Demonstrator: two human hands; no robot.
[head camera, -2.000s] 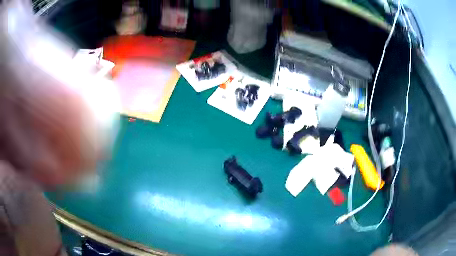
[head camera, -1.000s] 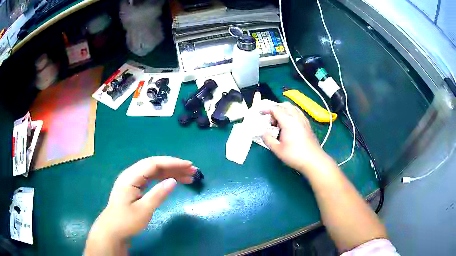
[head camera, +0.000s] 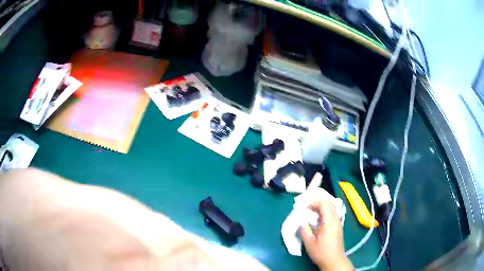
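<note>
A black phone holder clamp (head camera: 221, 218) lies on the green bench top, untouched. A crumpled white wiping cloth (head camera: 293, 228) is to its right. My right hand (head camera: 325, 238) is on the cloth with its fingers closed around part of it. My left arm or hand (head camera: 95, 227) is a large blurred shape across the lower left, close to the camera; its fingers cannot be made out. Loose black mount parts (head camera: 260, 159) lie on a pale pad (head camera: 294, 151) behind the cloth.
Two blister card packs (head camera: 197, 130) lie behind the clamp. An orange-brown sheet (head camera: 139, 119) and more packs (head camera: 46, 95) are at left. A white pump bottle (head camera: 317, 142) stands before the scale (head camera: 347, 132). A yellow utility knife (head camera: 358, 204) and white cable (head camera: 402, 148) are at right.
The view has turned. My left hand has left the clamp, which now lies uncovered, and my left arm looms at the lower left. My right hand remains at the cloth.
</note>
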